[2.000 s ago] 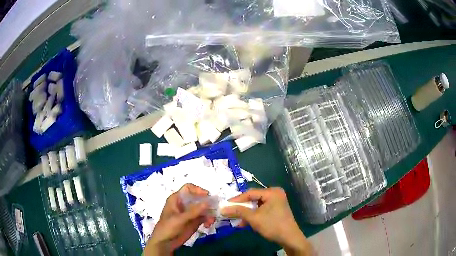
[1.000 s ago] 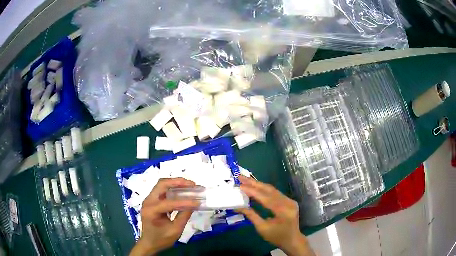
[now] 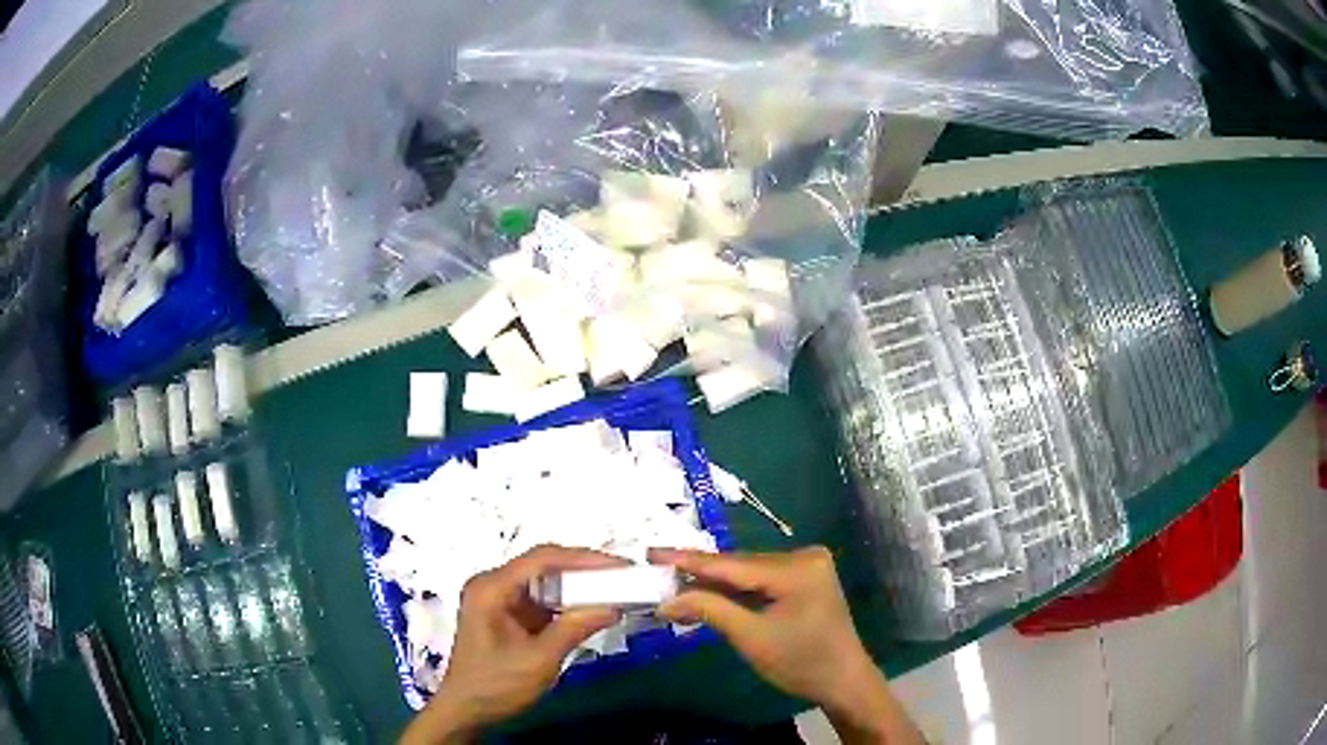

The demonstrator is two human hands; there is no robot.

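My left hand (image 3: 512, 629) and my right hand (image 3: 771, 619) hold one white cylinder (image 3: 614, 587) level between them, over the near blue bin (image 3: 381, 590). My left fingers close on its left end, where a clear or greyish edge shows. My right fingers and thumb grip its right end. White pads (image 3: 539, 488) fill the bin under and behind the hands. Whether the cylinder is wrapped or a housing, I cannot tell.
Left tray (image 3: 218, 597) holds rows of white cylinders; the far blue bin (image 3: 218, 299) is behind it. Cream blocks (image 3: 582, 342) spill from a clear bag (image 3: 335, 189). A thin pin-like tool (image 3: 764, 510) lies right of the near bin. Right trays (image 3: 968, 437) hold thin stems. Tan roll (image 3: 1260, 287) at right.
The clear piece seen in my left hand a second ago now shows only as a short edge at the white piece's left end. The hands are closer together. The whole view has shifted slightly.
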